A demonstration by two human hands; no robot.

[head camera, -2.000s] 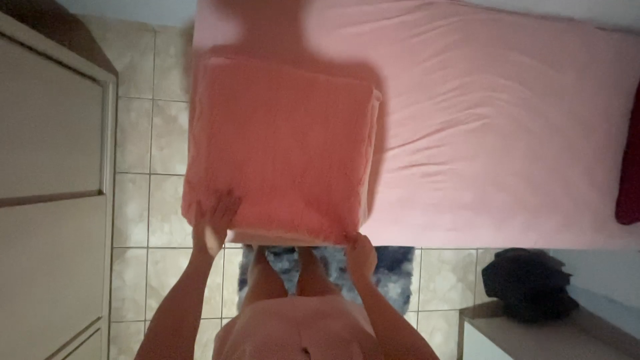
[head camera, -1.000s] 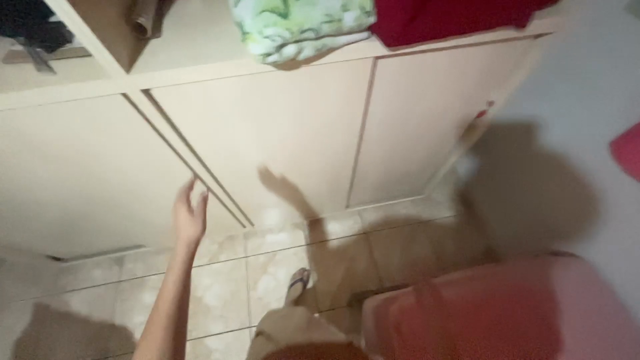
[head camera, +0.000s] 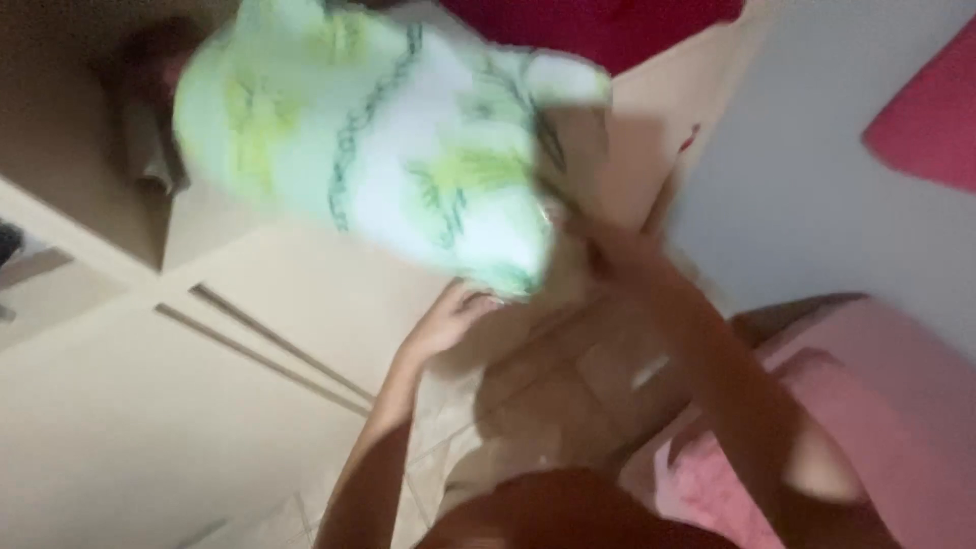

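A blurred bundle of white fabric with a green and yellow leafy print [head camera: 366, 152] hangs in front of the wardrobe, at the upper middle. My left hand [head camera: 450, 316] is at its lower edge, fingers curled against the fabric. At its right end is my right hand [head camera: 583, 229], dark and blurred, closed on the cloth; its fingertips are partly hidden. The bundle looks like a pillow or folded bedding; which one I cannot tell.
Behind the bundle stands a cream wardrobe [head camera: 267, 366] with open shelves and long handle grooves. Dark red fabric [head camera: 610, 30] lies at the top. A pink-covered bed [head camera: 877, 396] is at the lower right, beside a grey wall [head camera: 823, 168]. The floor is tiled [head camera: 442, 450].
The printed bundle, on the wardrobe shelf one second ago, is now held in front of it. My right hand has come into view, and my left hand has moved to the bundle. The view has turned from the bed.
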